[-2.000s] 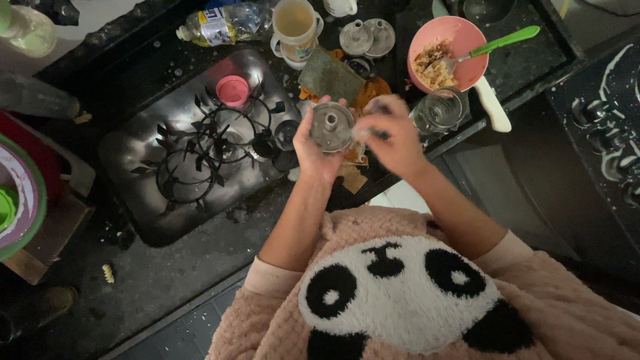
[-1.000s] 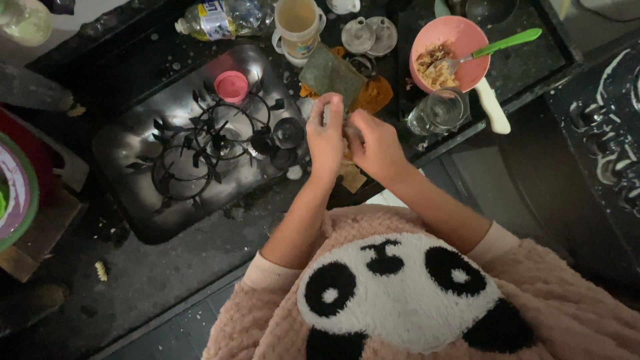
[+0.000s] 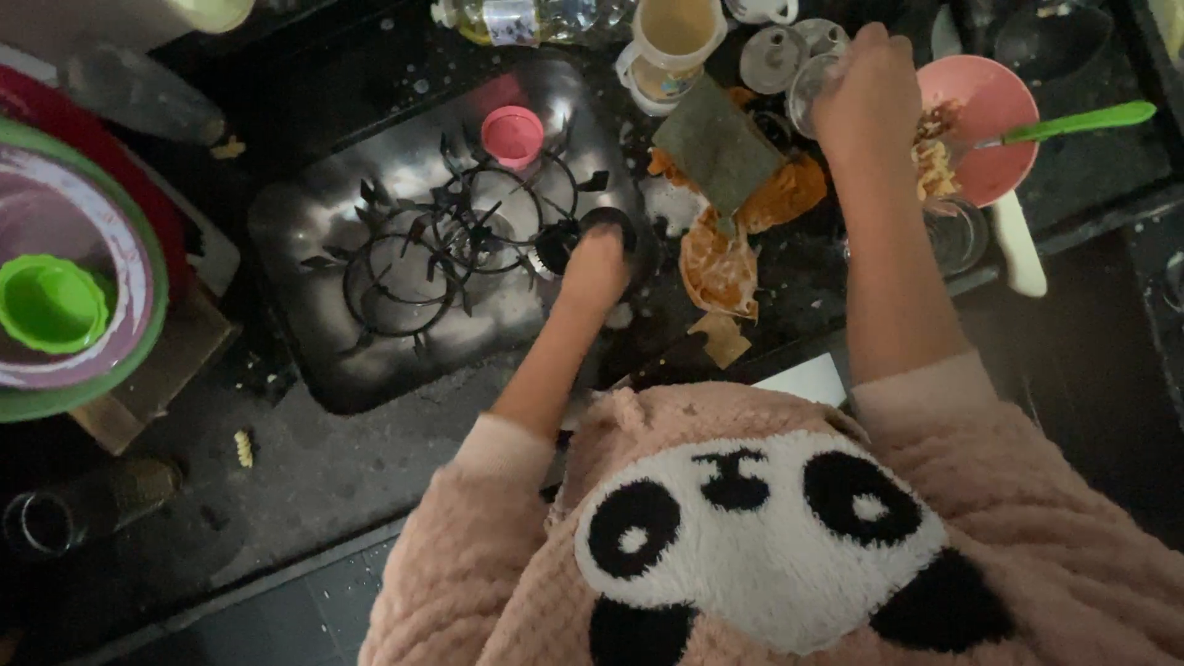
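Note:
My right hand is at the upper right, its fingers at a round metal burner part beside two similar metal burner parts. Whether it still grips that part is unclear. My left hand reaches over the right edge of the steel sink basin, its fingers on a round black burner cap. Black pan supports and a pink round container lie in the basin. Between my hands, a grey-green scouring pad rests on crumpled orange material.
A pink bowl with food and a green-handled utensil stands at right, near a drinking glass and a white handle. A cup and a plastic bottle stand behind. Stacked basins are at left.
My hands were together over the counter, holding a metal burner part. They have moved apart, the right one to the metal parts, the left one to the black cap by the basin.

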